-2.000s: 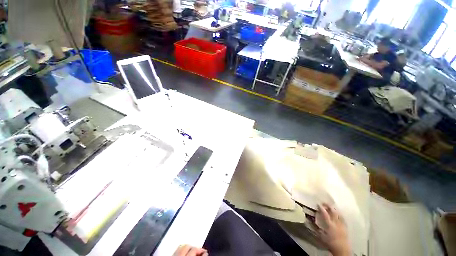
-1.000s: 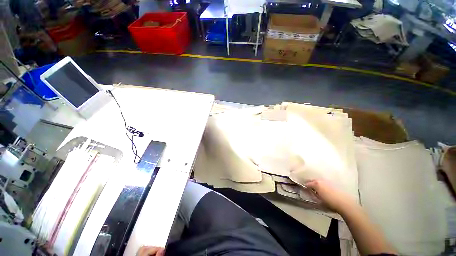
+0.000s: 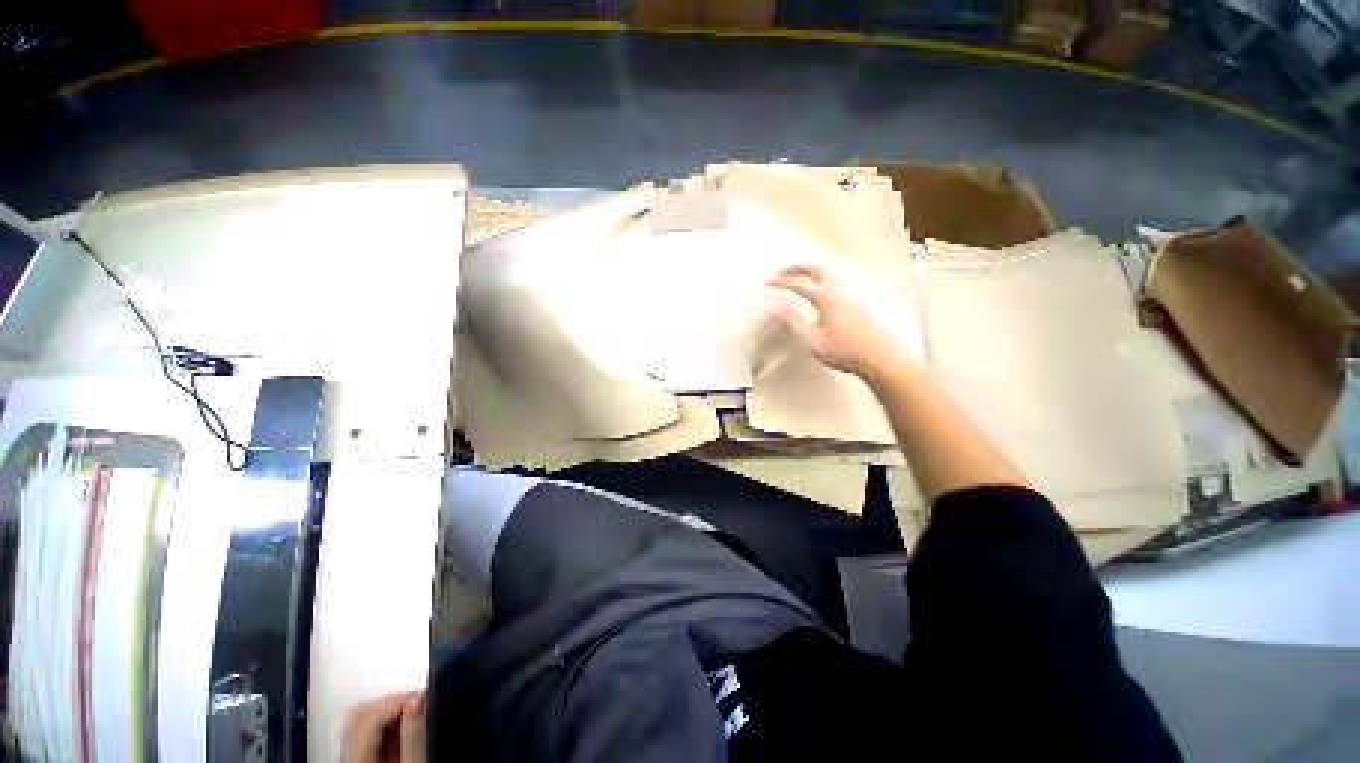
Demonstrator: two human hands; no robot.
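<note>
A stack of beige cut panels (image 3: 582, 321) lies to the right of the white table, with curved edges and a notch at its near side. A small greyish-beige patch (image 3: 689, 207) lies on the top panel near the far edge. My right hand (image 3: 817, 316) rests on the top panel, right of the patch, fingers partly curled; whether it pinches the panel cannot be told. My left hand (image 3: 388, 729) is at the near edge of the white table, cut off by the bottom of the picture, and its fingers are only partly seen.
The white table (image 3: 298, 276) bears a black cable (image 3: 191, 365), a glossy dark plate (image 3: 261, 596) and the sewing template (image 3: 112, 596) with red and yellow lines. Another beige stack (image 3: 1044, 373) and a brown curved piece (image 3: 1253, 336) lie at right. A grey aisle is beyond.
The view has turned right and down. My right hand has moved from the stack's near notch farther up onto the top panel. My left hand remains at the table's near edge.
</note>
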